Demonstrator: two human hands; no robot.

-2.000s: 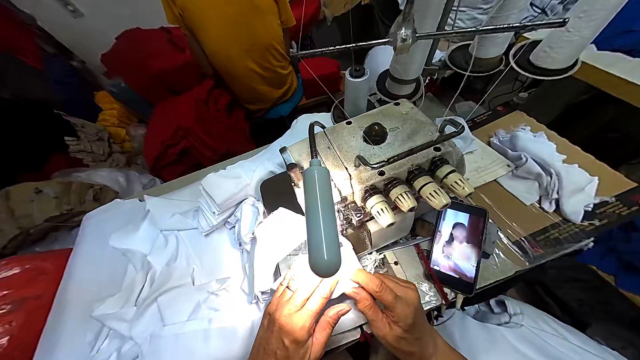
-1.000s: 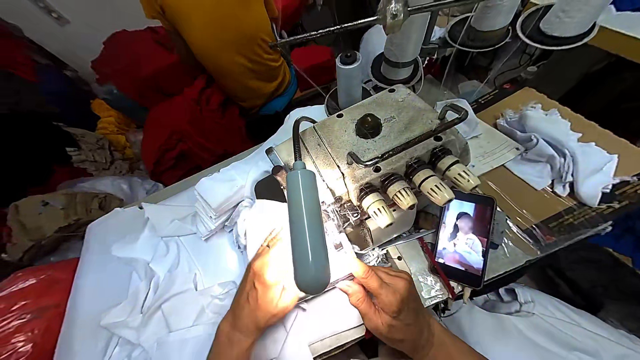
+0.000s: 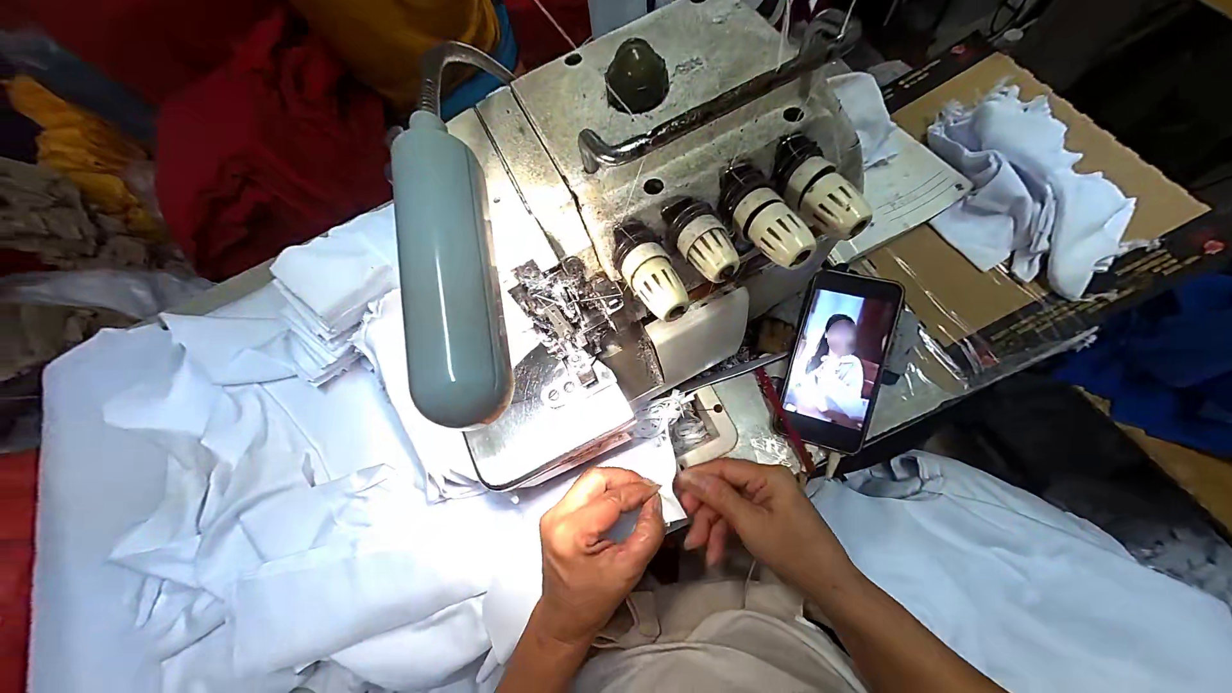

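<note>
My left hand pinches a piece of white fabric between thumb and forefinger, just below the sewing machine's work plate. Close beside it on the right is my right hand, thumb and forefinger together; whether it holds anything is too small to tell. Above both hands stands an overlock sewing machine, its presser foot area brightly lit. Four cream tension dials, several in a row, line its front. A grey-green lamp on a bent neck hangs over the left part of the work plate.
White fabric pieces cover the table at left, with a folded stack behind. A phone leans right of the machine, near white cloth on cardboard. More white fabric lies at lower right.
The view has moved closer to the machine. My hands were on fabric at the work plate's front edge; now they are close together below it.
</note>
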